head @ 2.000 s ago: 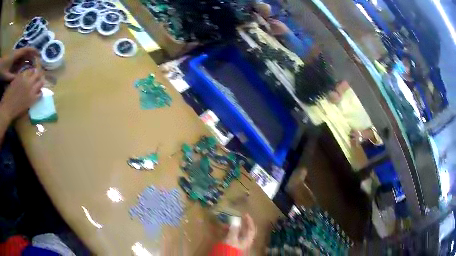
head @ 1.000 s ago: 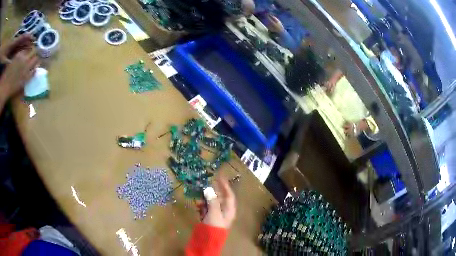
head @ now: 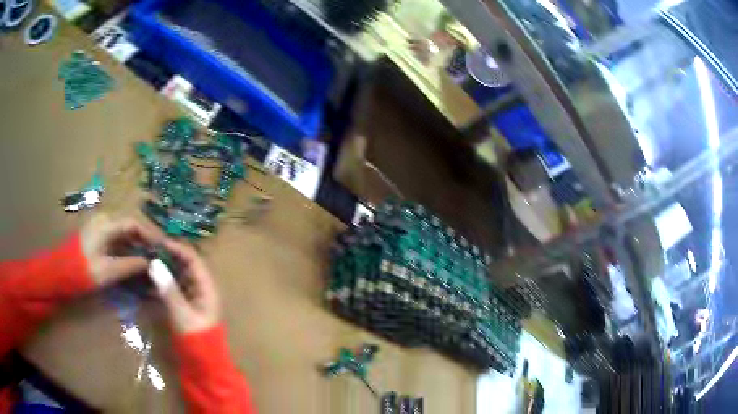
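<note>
My left hand (head: 117, 252) and my right hand (head: 188, 283), both in red-orange sleeves, are close together at the lower left. They hold a small dark part, seemingly a circuit board, between the fingers; it is blurred and mostly covered. A white finger cot (head: 162, 276) is on a right fingertip. A loose heap of green circuit boards (head: 174, 182) lies just beyond the hands. The pile of small silvery parts (head: 121, 299) is mostly hidden by the hands.
A small green and silver piece (head: 83, 198) lies left of the heap, lighter green boards (head: 83, 81) further up. A blue bin (head: 235, 69) is beyond. Stacked boards (head: 421, 283) stand right, beside a brown carton (head: 421, 137). A single board (head: 352, 361) lies at the front.
The view has swung right, so the bench things sit further left. My left hand has come into view, and my right hand has moved from the heap's edge to meet it.
</note>
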